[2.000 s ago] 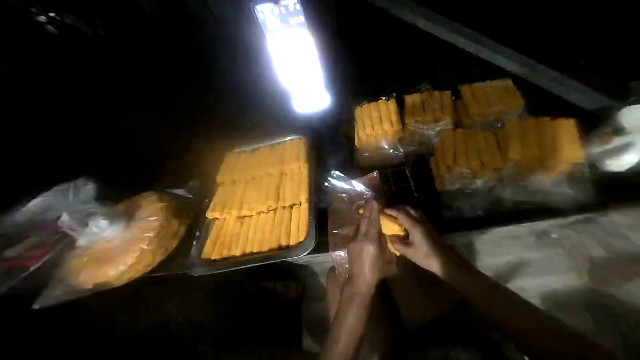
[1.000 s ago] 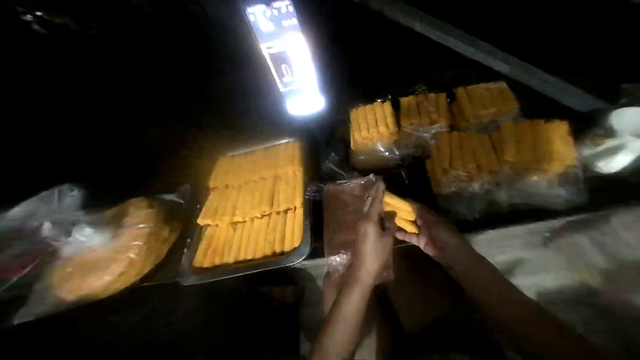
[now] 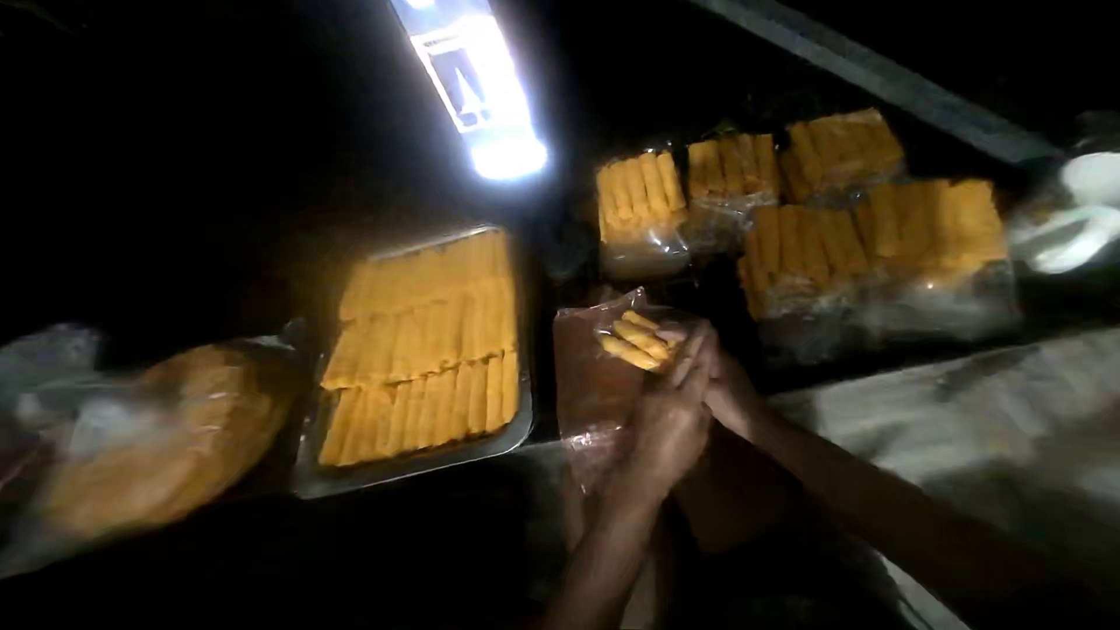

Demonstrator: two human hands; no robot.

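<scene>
Several yellow-orange rolls point(image 3: 637, 339) lie together at my fingertips, to the right of the metal tray. My left hand point(image 3: 675, 416) reaches up from below and its fingers close over their lower right end. Pressed against it from the right, my right hand point(image 3: 728, 381) also holds the rolls, with its fingers partly hidden. A clear plastic bag point(image 3: 595, 376) spreads beside and beneath my left hand; its top edge stands up around the rolls. Whether the rolls are fully inside the bag is hard to tell.
A metal tray point(image 3: 524, 411) with rows of similar rolls is left of my hands. Bagged rolls point(image 3: 805, 245) lie at the upper right. At far left sits a plastic bag of round, flat orange items point(image 3: 166, 437). A bright lamp point(image 3: 481, 96) shines above, and white objects point(image 3: 1076, 214) are at the right edge.
The rolls, held in my right hand to the right of my left hand a second ago, are now at the bag's upper part. Both hands have come together around them.
</scene>
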